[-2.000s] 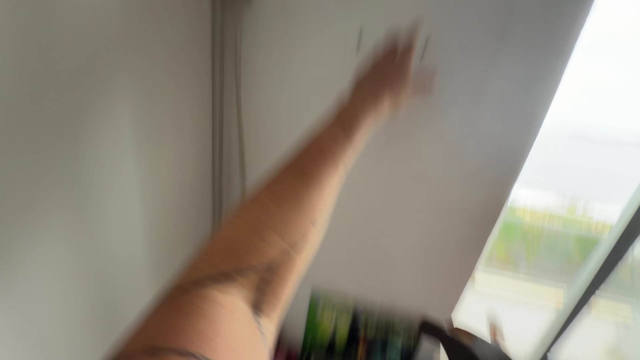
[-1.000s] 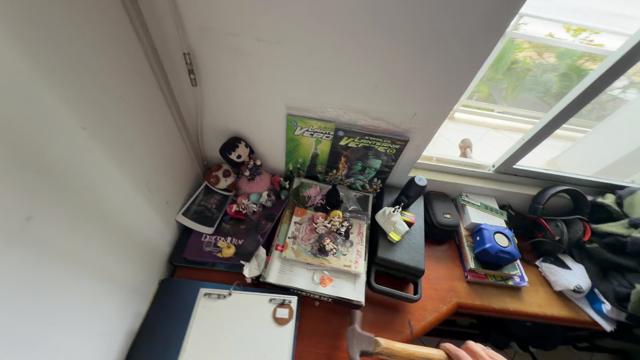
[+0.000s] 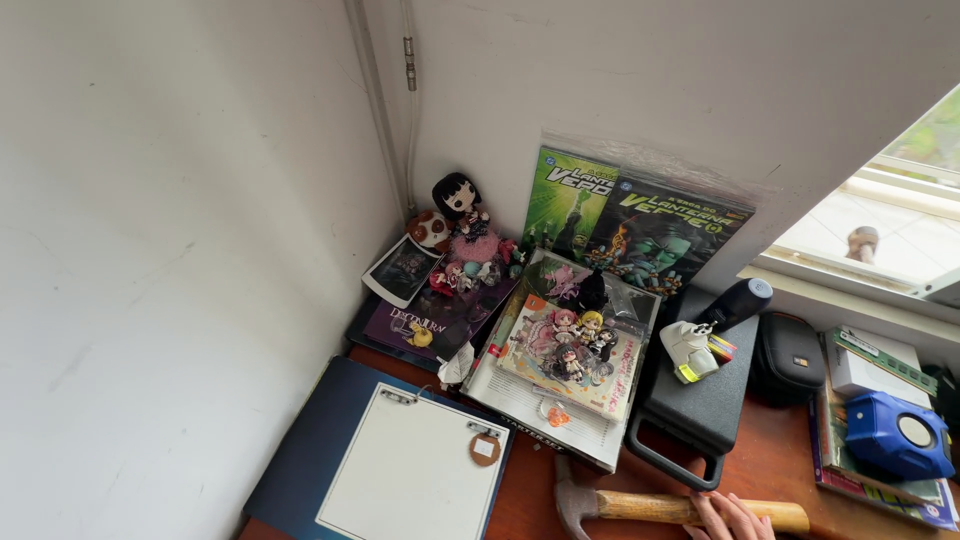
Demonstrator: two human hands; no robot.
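Note:
At the bottom right, the fingers of my right hand (image 3: pixel 731 516) curl over the wooden handle of a claw hammer (image 3: pixel 649 508); the thumb and palm are mostly hidden or out of frame. The hammer's steel head (image 3: pixel 574 504) points left, low over the reddish wooden desk. Left of it is a white panel (image 3: pixel 409 472) with metal hangers and a round brown tag (image 3: pixel 485 449), on a dark blue folder or board (image 3: pixel 300 457). A black plastic case (image 3: pixel 694 397) is just above the hammer. My left hand is out of view.
Small figures stand on a stack of books (image 3: pixel 517 360). A crocheted doll (image 3: pixel 459 199) sits in the corner, beside comics (image 3: pixel 667 232) against the wall. A plug adapter (image 3: pixel 688 351), a dark bottle (image 3: pixel 739 304), a zip case (image 3: pixel 787 356) and a blue device (image 3: pixel 896 435) are farther right, below the window.
The outstretched arm seen against the wall two seconds ago is gone from view. The view has tilted down to the desk. The hammer and my right hand, partly visible a second ago, now show more fully.

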